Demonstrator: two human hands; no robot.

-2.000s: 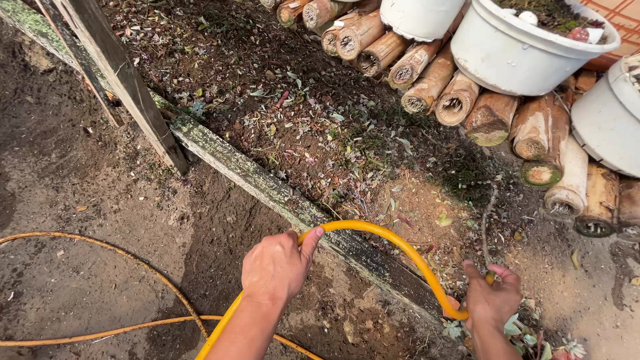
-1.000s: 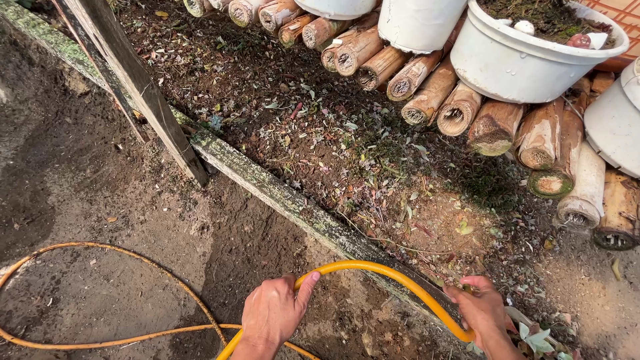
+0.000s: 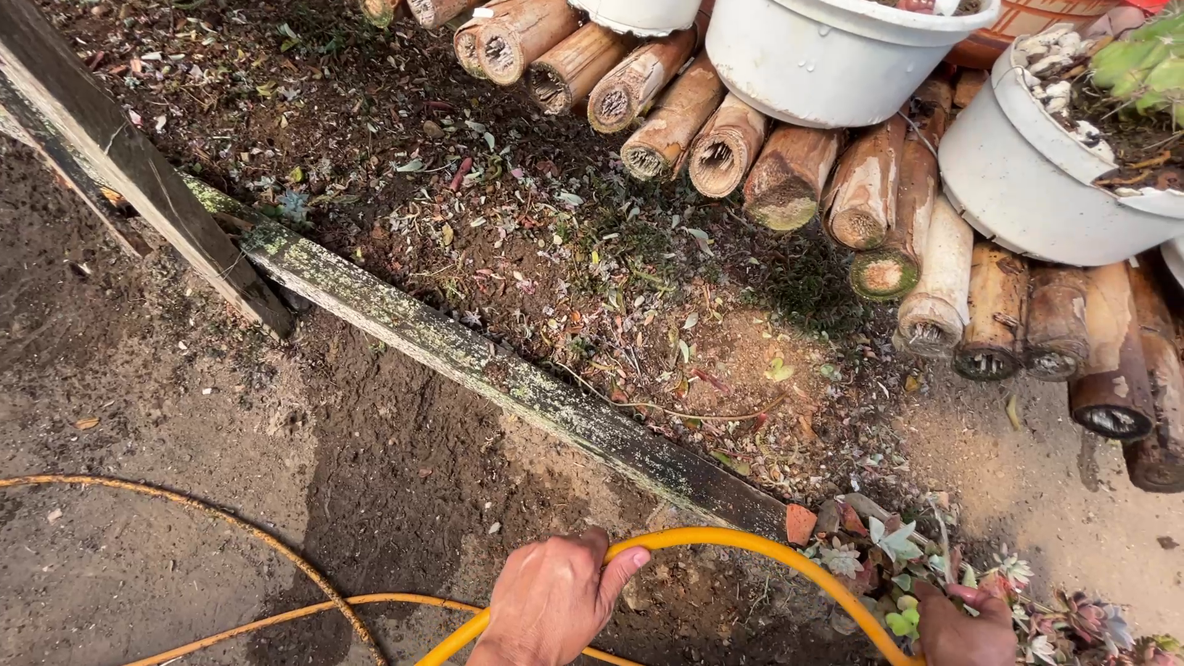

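Note:
A yellow hose (image 3: 731, 536) arches between my two hands near the bottom of the view. My left hand (image 3: 560, 592) is closed around it at bottom centre, thumb along the top. At the lower right, my right hand (image 3: 967, 629) grips the hose's other part beside succulents (image 3: 893, 546); its lower fingers are cut off by the frame edge, and the hose end is hidden. The lichen-covered wooden beam (image 3: 499, 375) runs diagonally just beyond the hose.
A wooden post (image 3: 139, 176) leans at the upper left over the beam. More hose (image 3: 231, 523) loops on the damp ground. Cut bamboo-like logs (image 3: 786, 176) lie in a row at the upper right, under white plastic pots (image 3: 823, 65). Leaf litter covers the soil beyond the beam.
Both hands hold the hose throughout. My right hand has moved down toward the lower right, beside the succulents. The view has shifted somewhat to the right.

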